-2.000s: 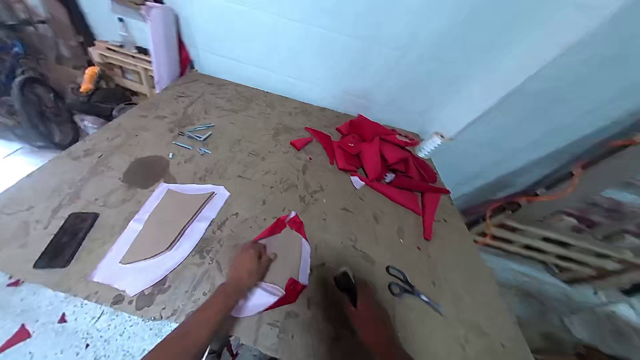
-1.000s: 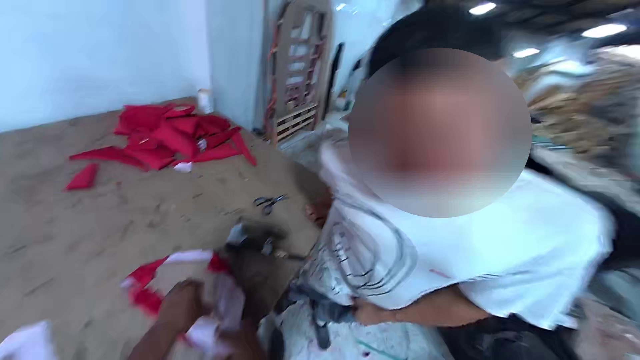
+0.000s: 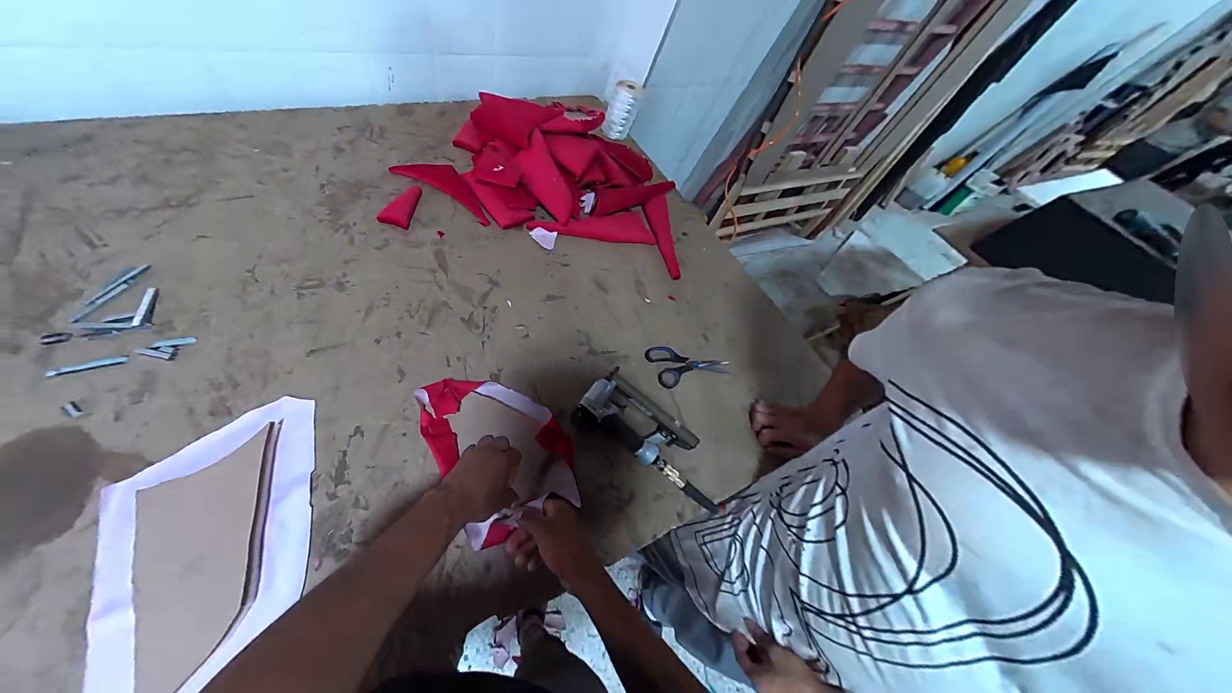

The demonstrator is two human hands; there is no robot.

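On the worktable, a small board panel (image 3: 507, 423) is bordered by folded red and white fabric. My left hand (image 3: 484, 474) presses on the panel's lower middle, fingers curled. At its lower right corner, my right hand (image 3: 555, 539) pinches the fabric edge (image 3: 493, 532). A pneumatic staple gun (image 3: 630, 419) with its hose fitting lies just right of the panel, touched by neither hand. Beyond it are scissors (image 3: 685, 366) with dark handles. To the left, a larger board panel (image 3: 192, 558) rests on white-backed fabric (image 3: 292, 481).
Red fabric scraps (image 3: 568, 173) are piled near the wall beside a thread spool (image 3: 623, 109). Staple strips (image 3: 115, 308) lie at the left. A person in a white shirt (image 3: 943, 500) stands close at the right, one hand (image 3: 784, 428) on the table edge. Wooden frames (image 3: 818, 125) lean behind.
Two seconds ago my right hand was at the staple gun; now the gun lies on the table and that hand is at the panel's fabric. The view swung right, then partly back.
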